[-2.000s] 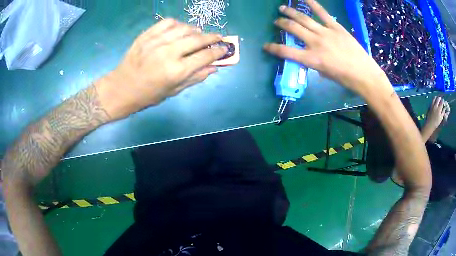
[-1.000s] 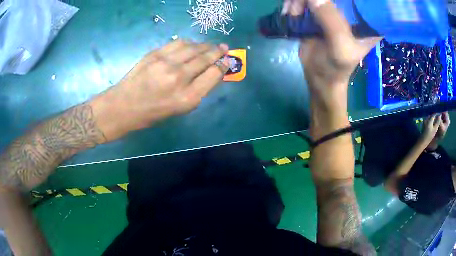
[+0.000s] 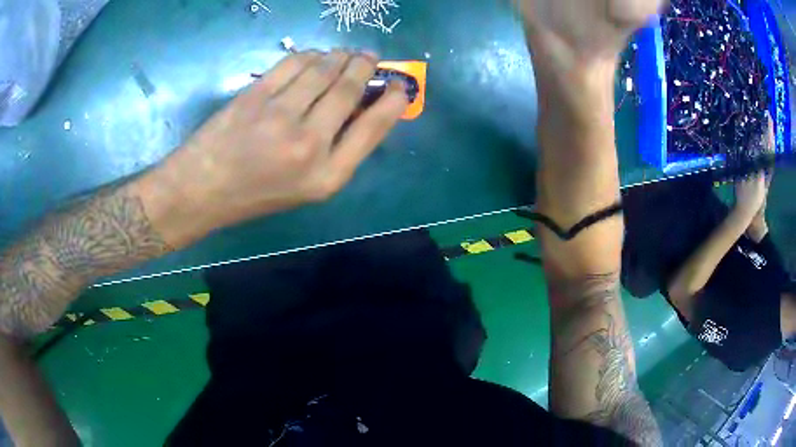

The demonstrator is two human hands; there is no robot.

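An orange holding fixture (image 3: 415,106) lies on the green bench top. My left hand (image 3: 271,131) reaches over it from the left, and its fingertips hold a small dark wired assembly (image 3: 403,84) on the fixture. My right hand (image 3: 589,26) is at the top edge of the picture and partly cut off. Its fingers look curled, but what it holds is out of the picture. A black cord (image 3: 572,229) crosses my right forearm. Thin silver-white screws or pins (image 3: 356,12) lie in a heap beyond the fixture.
A blue parts bin (image 3: 651,105) full of dark red, black and white wired parts stands at the right. A clear plastic bag (image 3: 26,57) lies at the far left. Small whitish pieces lie scattered. Another person (image 3: 729,279) sits at the right, past the bench's front edge.
My right hand has lifted the blue screwdriver from the bench and moved up, and the screwdriver is now out of view. My left hand stays at the fixture.
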